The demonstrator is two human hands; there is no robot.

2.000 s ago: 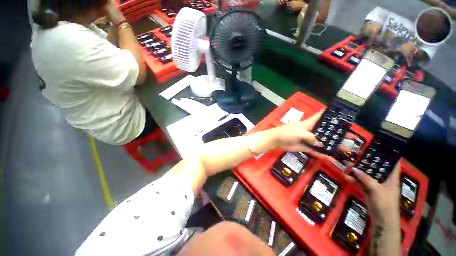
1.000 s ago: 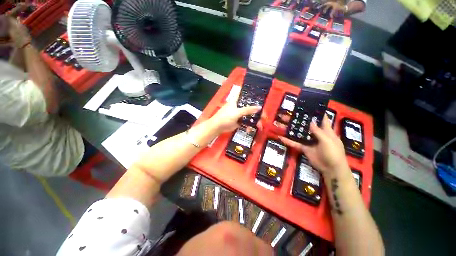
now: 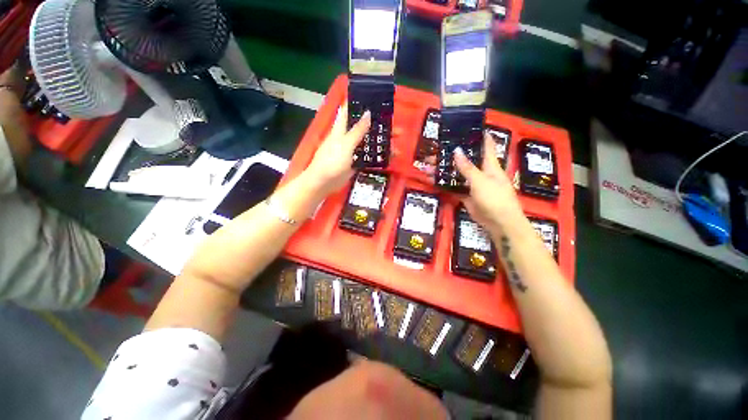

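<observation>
My left hand (image 3: 335, 156) holds an open flip phone (image 3: 371, 123) upright, its thumb on the black keypad. My right hand (image 3: 484, 184) holds a second open flip phone (image 3: 462, 123), its thumb on the lower keys. Both displays are lit, with gold-coloured frames. Both phones are above the red phone tray (image 3: 316, 244). Closed black phones (image 3: 418, 223) with white labels and gold marks lie in the tray's pockets. Several flat brown batteries (image 3: 328, 296) with pale strips line the bench edge before the tray.
A white fan (image 3: 78, 70) and a dark fan (image 3: 164, 33) stand at left. A black smartphone (image 3: 250, 189) lies on white paper (image 3: 164, 230). A blue object (image 3: 705, 219) with a white cable is at right. A person's light clothing (image 3: 45, 254) shows at the left edge. Another red tray is at the top.
The view has shifted, so the tray and fans sit further left. The displays, glowing plain white before, now show darker areas around a smaller bright part. My hands still hold both phones; both thumbs are on the keys.
</observation>
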